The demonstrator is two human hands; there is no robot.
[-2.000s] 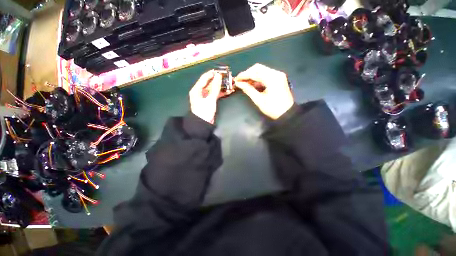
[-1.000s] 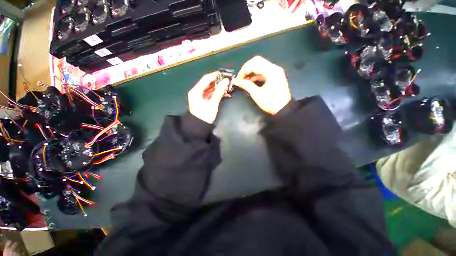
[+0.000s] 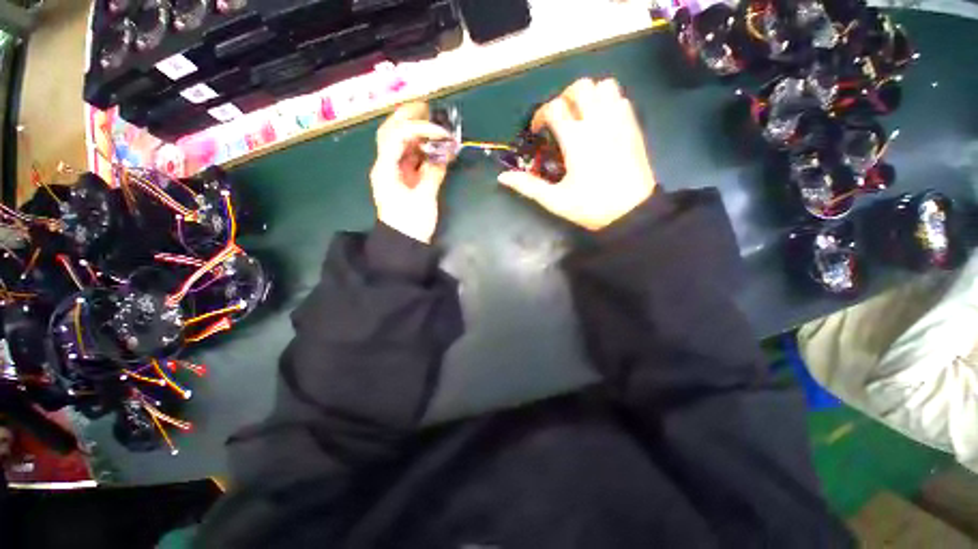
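My left hand (image 3: 405, 172) holds a small dark and clear glassy lens module (image 3: 442, 136) between thumb and fingers. My right hand (image 3: 592, 156) is curled around a black round housing (image 3: 542, 153), mostly hidden by the palm and fingers. Thin yellow-orange lead wires (image 3: 485, 146) span the gap between the module and the housing. Both hands are raised over the dark green bench top, and the two parts are apart, joined by the wires.
Wired black housings (image 3: 145, 311) with coloured leads are piled at left. Part-built black and clear units (image 3: 826, 139) cluster at right. Stacked black trays (image 3: 268, 54) and a dark flat slab (image 3: 498, 15) lie on the pale ledge. A person's white sleeve (image 3: 912, 354) is at lower right.
My hands have moved apart and slightly upward. My right hand has opened from a fingertip pinch and now holds a black housing. The wires between the hands now show. The view has shifted a little.
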